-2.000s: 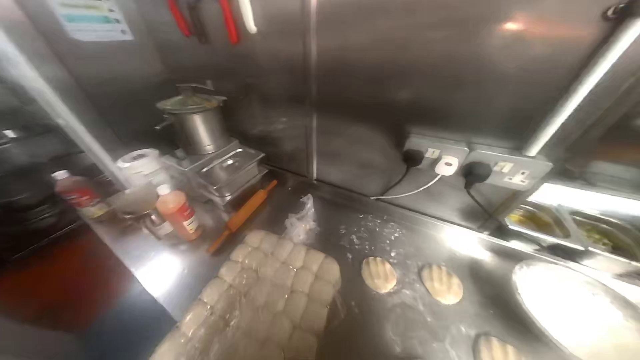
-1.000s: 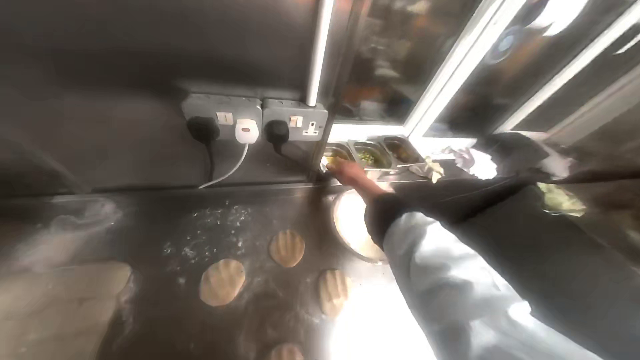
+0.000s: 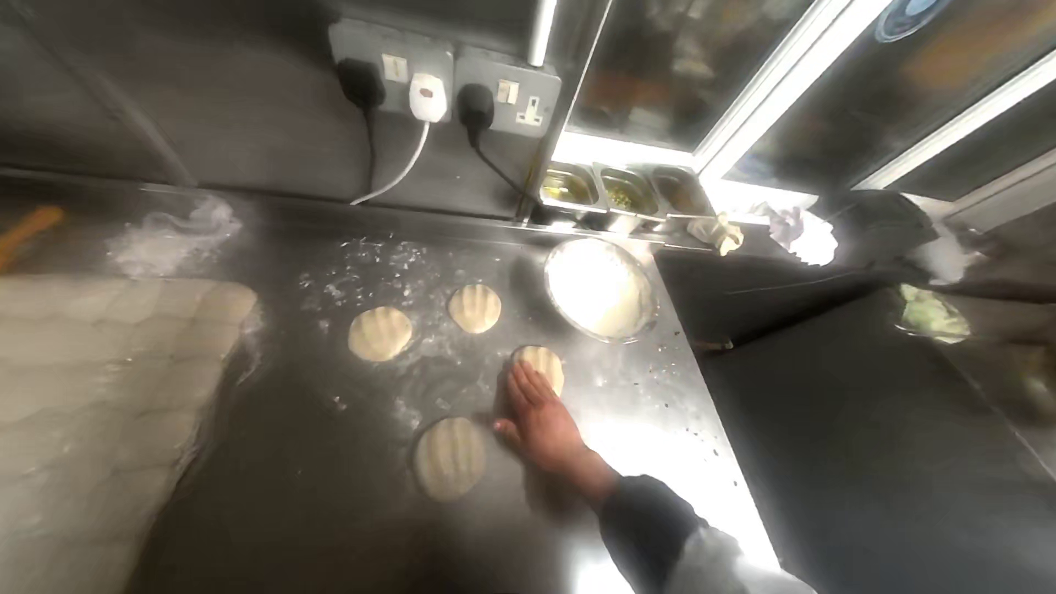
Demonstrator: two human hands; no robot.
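My right hand (image 3: 544, 425) lies palm down at the right of the steel counter, its fingertips on the near part of a flattened dough disc (image 3: 546, 364). Left of the hand rests a larger ridged dough disc (image 3: 450, 459). Farther back are two more, one dough disc (image 3: 380, 334) to the left and a smaller dough disc (image 3: 474, 308) beside it. Behind the hand stands a round bowl of white flour (image 3: 600, 289). A slab of dough balls set edge to edge (image 3: 99, 396) fills the left side. My left hand is out of view.
Steel containers with food, one holding green pieces (image 3: 627, 191), stand on a ledge at the back. Sockets with plugs (image 3: 427, 97) are on the wall. Clear plastic film (image 3: 177, 235) and part of an orange rolling pin (image 3: 29, 231) lie at the back left.
My right hand has moved from the food containers at the back down to the dough disc near the bowl. The view has swung right since the oldest frame.
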